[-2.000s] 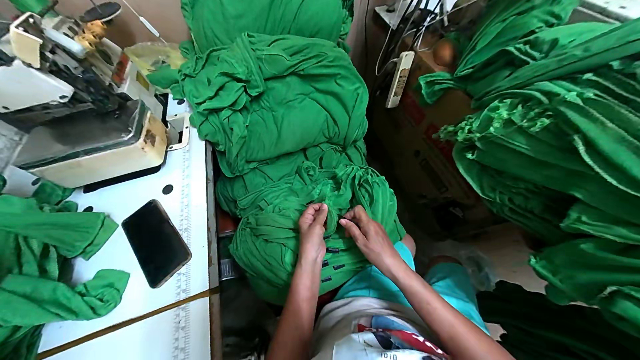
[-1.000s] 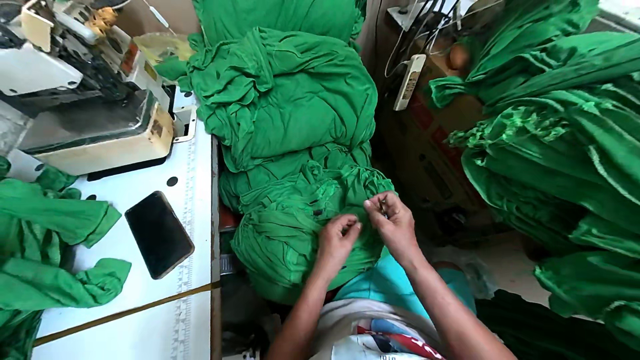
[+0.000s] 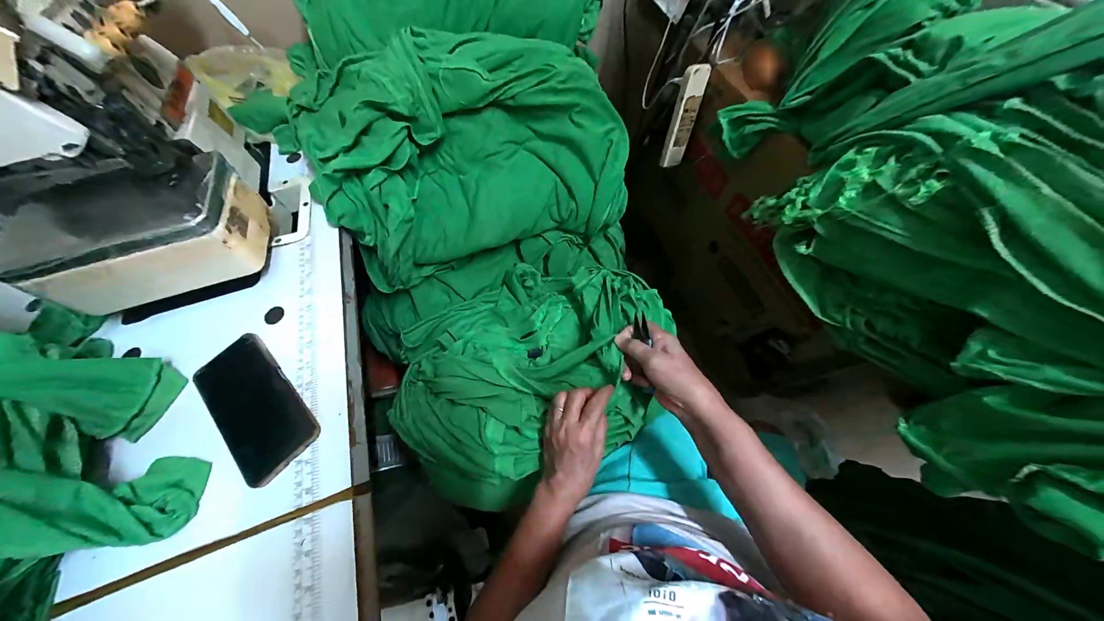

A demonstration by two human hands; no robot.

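A big heap of green knit fabric [image 3: 483, 379] lies in front of my lap, below a larger folded green bundle [image 3: 509, 155]. My right hand [image 3: 660, 362] holds small dark thread snips [image 3: 641, 328], their two pointed blades facing up, and its fingertips also pinch an edge of the green cloth. Close beside it, my left hand [image 3: 580, 431], with a ring on one finger, grips the same cloth between thumb and fingers. The rest of the snips is hidden in my right palm.
On the left, a white sewing table [image 3: 328, 362] bears a sewing machine [image 3: 147, 233], a black smartphone [image 3: 257, 410] and green cloth pieces [image 3: 95, 440]. More green fabric [image 3: 966, 241] hangs at the right. A power strip [image 3: 687, 116] hangs near a cardboard box [image 3: 733, 198].
My hands were apart above the heap a second ago; now both are on the cloth. The snips' blades now show in my right hand.
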